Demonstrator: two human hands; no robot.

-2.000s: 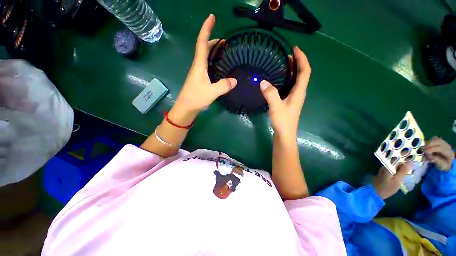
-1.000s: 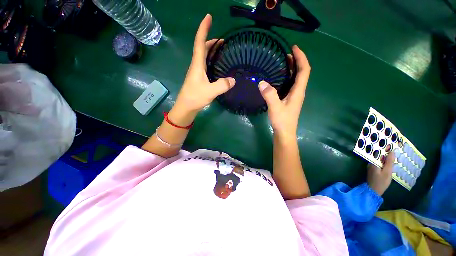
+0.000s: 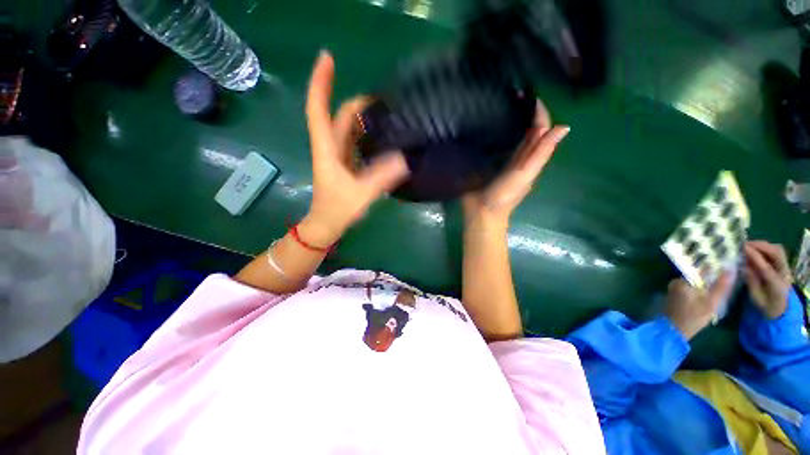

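A black mini fan [image 3: 453, 133] is between my hands over the green bench, blurred by motion. Its ribbed head faces me, and its dark stand [image 3: 542, 40] reaches toward the upper right. My left hand [image 3: 342, 173] is at the fan's left edge, thumb on the near side, index finger raised and off it. My right hand [image 3: 515, 178] holds the fan from the right and below; part of its fingers and its thumb are hidden behind the fan. No indicator light shows.
A pale green block [image 3: 247, 183], a dark round object [image 3: 195, 94] and a clear bottle [image 3: 200, 40] lie at left on the green bench [image 3: 373, 244]. A person in blue sleeves holds a sticker sheet [image 3: 710, 229] at right. A whitish covered shape [image 3: 53, 249] is far left.
The fan has turned and tilted, its stand swinging right and toward the camera. My right hand has rolled under the fan's edge. The blue light is no longer visible. The neighbour's second hand is back at the sheet.
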